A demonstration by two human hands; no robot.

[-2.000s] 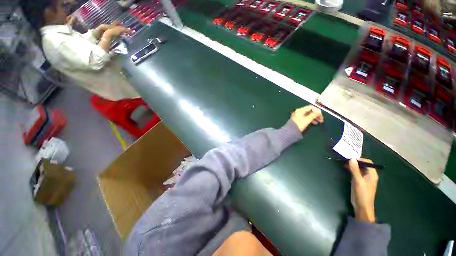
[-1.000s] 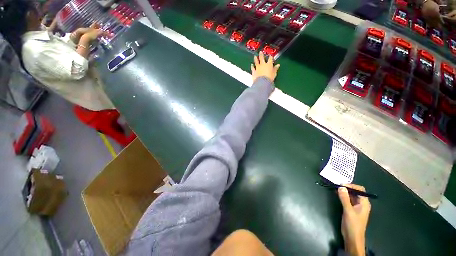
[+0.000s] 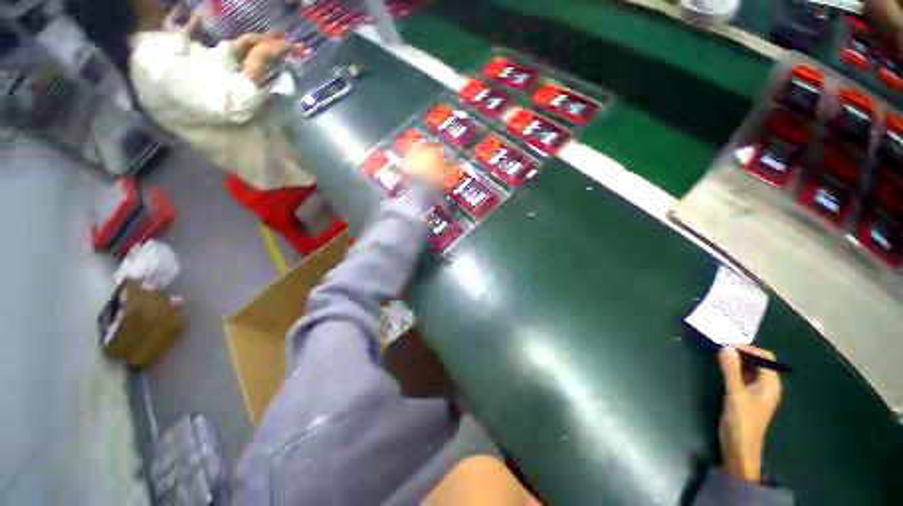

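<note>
A clear blister tray (image 3: 520, 188) with red-and-black units (image 3: 503, 159) in two rows lies slanted across the belt's pale edge rail and the dark-green bench. My left hand (image 3: 428, 166) is blurred and lies over the tray's near left part; its fingers seem to be on the tray, but their grip is unclear. My right hand (image 3: 750, 385) holds black tweezers (image 3: 767, 363) and the lower edge of a small-label sheet (image 3: 731, 306) with rows of tiny dark marks, above the bench at the right.
A pale board (image 3: 792, 267) at right bears another filled tray (image 3: 827, 163). A phone-like object (image 3: 325, 94) lies at the bench's far left end. Another person (image 3: 203, 89) sits there by a red stool (image 3: 287, 212). An open cardboard box (image 3: 267, 331) stands below the bench edge.
The filled tray has come off the green belt, nearer to me, partly onto the bench, with my left hand at it. My right hand still holds the sheet and tweezers. The view has shifted.
</note>
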